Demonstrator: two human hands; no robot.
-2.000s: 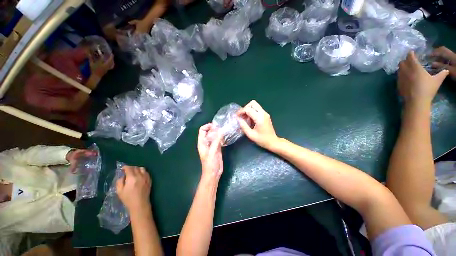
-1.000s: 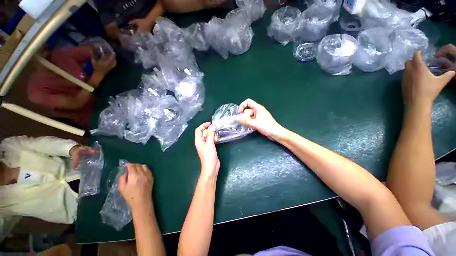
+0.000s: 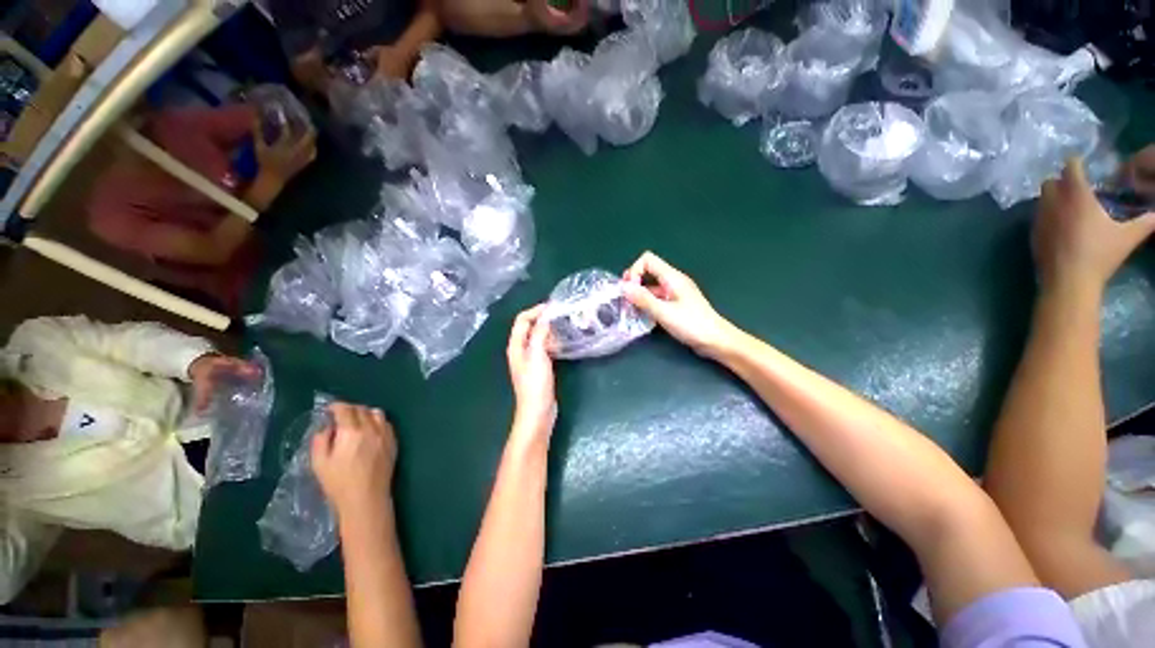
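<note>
A clear round container in a thin clear plastic bag [image 3: 590,317] is held just over the dark green tabletop [image 3: 709,430], in front of me. My left hand [image 3: 532,367] grips its left side between thumb and fingers. My right hand [image 3: 671,308] pinches the bag at its upper right. A whitish band of bag plastic crosses the top of the container. The container's underside is hidden, and I cannot tell whether it touches the table.
Bagged containers [image 3: 437,241] lie heaped at the left and far side. More [image 3: 869,146] stand at the far right, beside a loose clear round piece [image 3: 789,141]. Another person's hand [image 3: 355,453] holds a bag at the left; another's hand [image 3: 1074,228] is at the right.
The container, at first seen tilted between my hands, now shows a whitish bag band across its top. My right hand has moved slightly right, and the whole view has shifted a little.
</note>
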